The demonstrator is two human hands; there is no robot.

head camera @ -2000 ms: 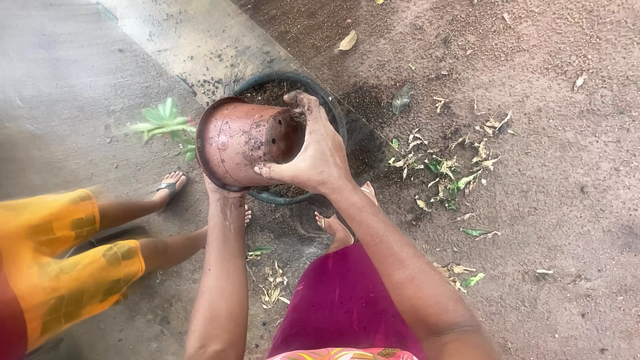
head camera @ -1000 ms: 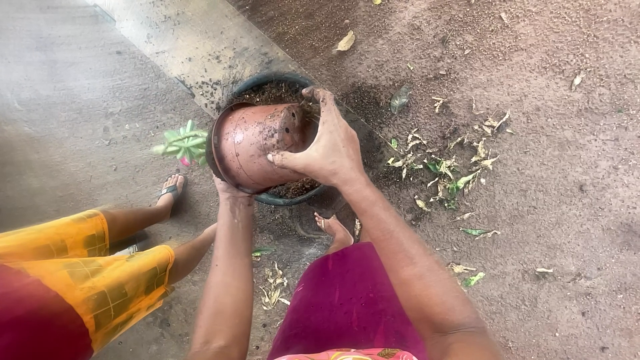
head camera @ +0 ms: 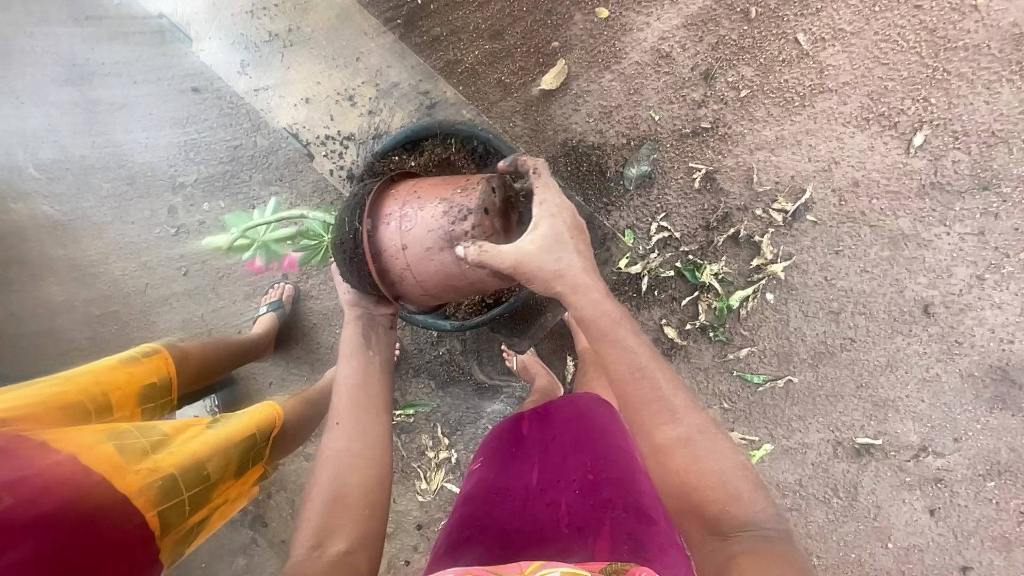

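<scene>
A terracotta-coloured plastic plant pot [head camera: 436,240] lies tipped on its side in the air, its rim toward the left. Dark soil of the root ball [head camera: 352,240] bulges out past the rim, and a plant with green leaves and pink flowers [head camera: 280,234] sticks out leftward from it. My left hand [head camera: 364,294] supports the soil and rim from below; its fingers are mostly hidden. My right hand [head camera: 548,240] grips the base of the pot, thumb on its side. Beneath is a larger dark round tub [head camera: 452,324] holding loose soil.
Another person in a yellow patterned garment [head camera: 152,448] stands at the left, one sandalled foot [head camera: 278,308] near the plant. Dry and green leaves [head camera: 720,288] litter the ground at right. A concrete strip [head camera: 312,72] with scattered soil runs behind the tub.
The root ball has come partly out of the pot at the rim, where it did not show before. The pot has moved slightly right, with both hands still on it.
</scene>
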